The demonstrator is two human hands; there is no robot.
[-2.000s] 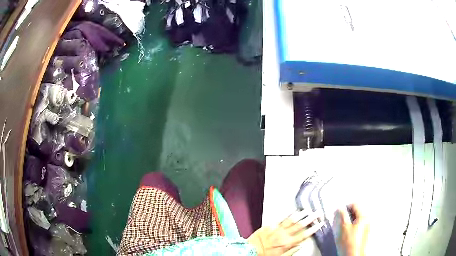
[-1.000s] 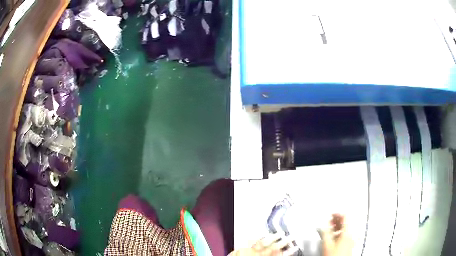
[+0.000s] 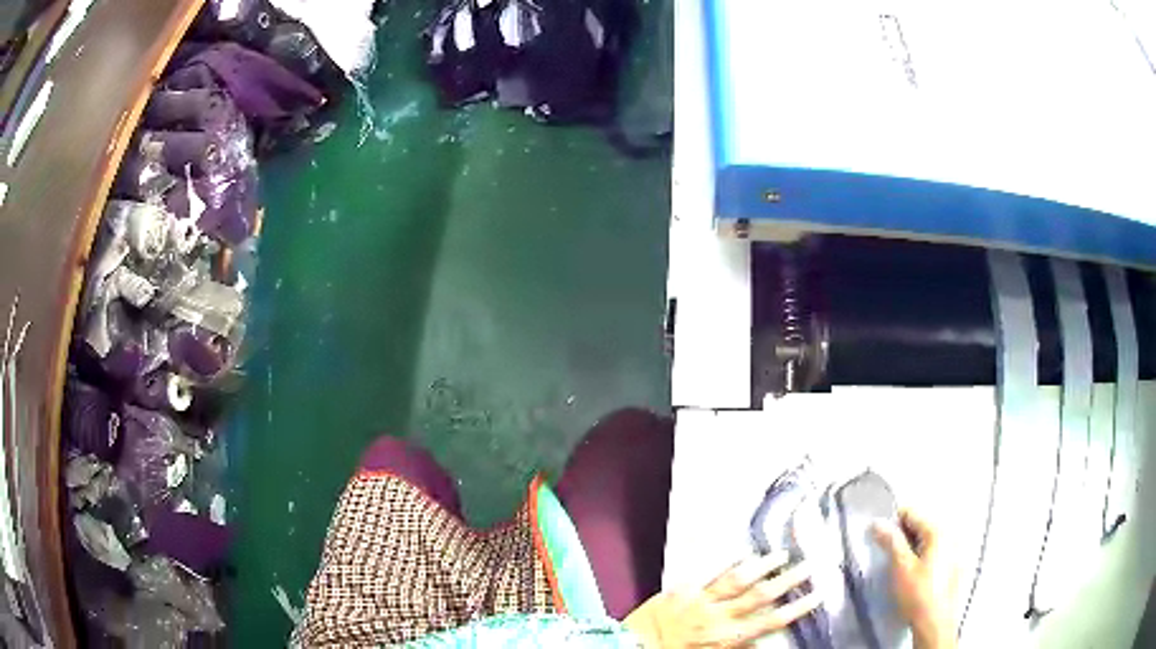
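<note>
Narrow pale fabric strips with dark edges (image 3: 792, 514) lie curved on the white feed table (image 3: 716, 444). My left hand (image 3: 729, 609) lies over their lower part with its fingers spread, gripping nothing visible. A wider grey strip with dark edges (image 3: 866, 526) lies just right of them. My right hand (image 3: 919, 571) has its fingertips on this strip's right edge and seems to pinch it. Both hands are cut off by the bottom edge. Three long pale strips (image 3: 1018, 342) run side by side from the table onto the black belt (image 3: 913, 323).
The fusing machine's white cover with its blue edge (image 3: 913, 203) stands above the belt. A coiled metal fitting (image 3: 789, 317) is at the opening's left. Green floor (image 3: 545, 279), dark bundles (image 3: 545, 64) and wrapped fabric rolls (image 3: 171, 317) are at the left.
A third long strip now lies on the belt, left of the two seen at first. The wider grey strip now shows beside my right hand. The view has shifted between frames.
</note>
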